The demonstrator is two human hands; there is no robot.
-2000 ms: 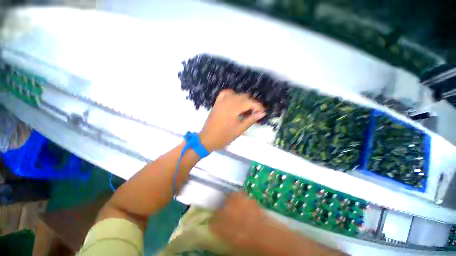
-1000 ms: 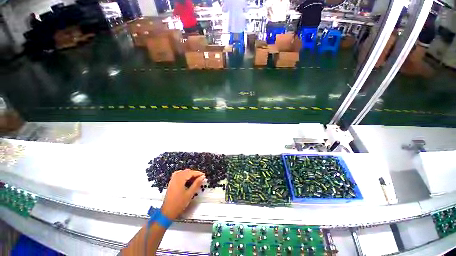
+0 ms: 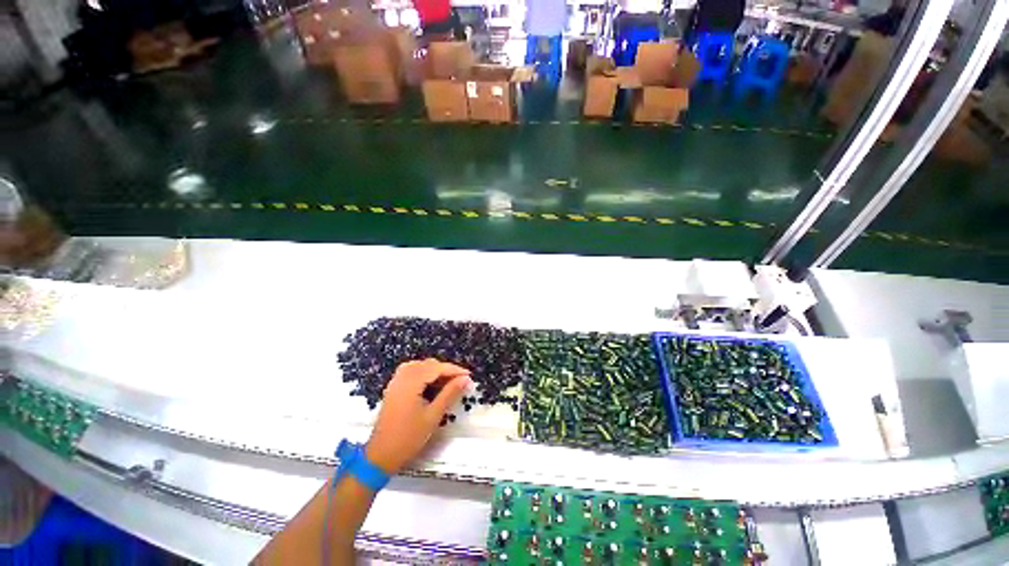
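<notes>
My left hand [image 3: 418,407], with a blue wrist strap [image 3: 360,465], is at the near edge of the pile of small dark capacitors [image 3: 409,343]. Its thumb and fingers are curled together around something dark, too small to tell for certain. A few loose dark capacitors lie right of the fingers. Larger green capacitors [image 3: 592,392] lie spread to the right of the dark pile. A green circuit board panel [image 3: 620,528] with mounted components sits in the conveyor rails below, cut off by the bottom edge. My right hand is not in view.
A blue tray [image 3: 832,442] of green capacitors stands at the right. Conveyor rails [image 3: 221,504] run along the near side, with more panels at far left [image 3: 42,413] and far right. A metal fixture [image 3: 725,293] stands behind the tray. Cartons, stools and people are across the floor.
The view has lifted from the tilted close view and shifted slightly. My right hand, seen over the rails two seconds ago, is out of view. My left hand stays at the dark pile.
</notes>
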